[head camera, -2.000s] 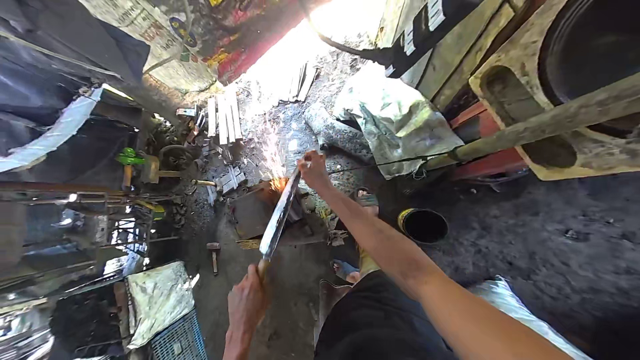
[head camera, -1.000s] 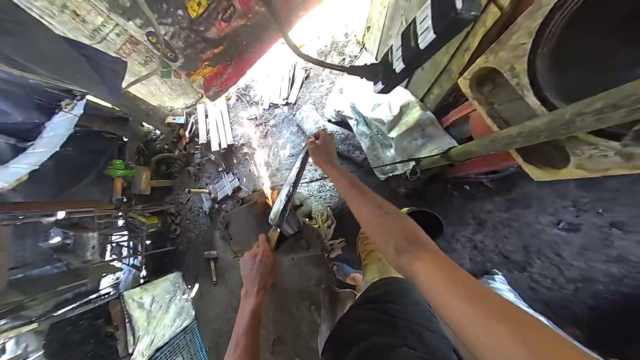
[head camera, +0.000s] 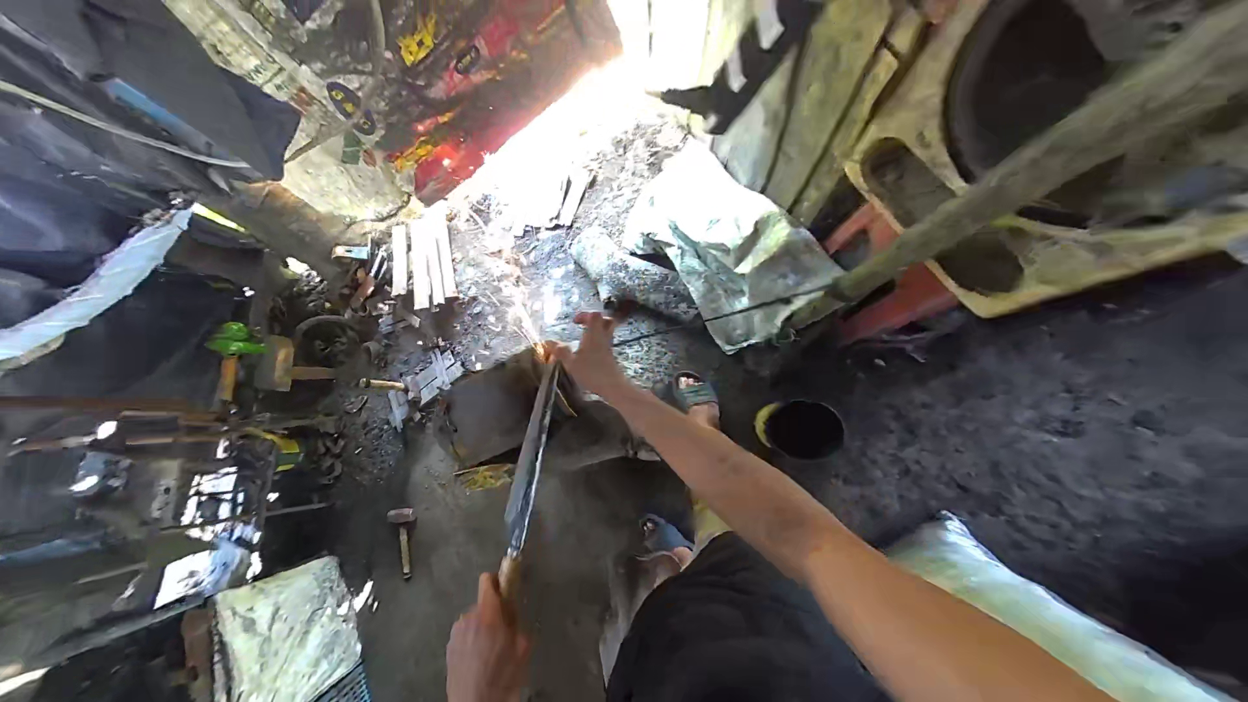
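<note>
A long metal blade with a wooden handle runs from low in the view up to the middle. My left hand is closed around its handle. My right hand is at the far tip, the thumb side touching the blade while several fingers stretch out. Orange sparks fly up and away from the spot by the tip. Whatever the blade rubs against there is largely hidden by a dark block-like housing and by the hand.
A wooden-handled hammer lies on the floor at left. Pale flat strips lie beyond the sparks. To the right are a pale sack, a dark bucket and a slanting pole. My sandalled foot stands near the dark housing.
My left hand has moved back toward me with the handle, and the far end of the blade is now at the sparks. The fingers of my right hand have spread.
</note>
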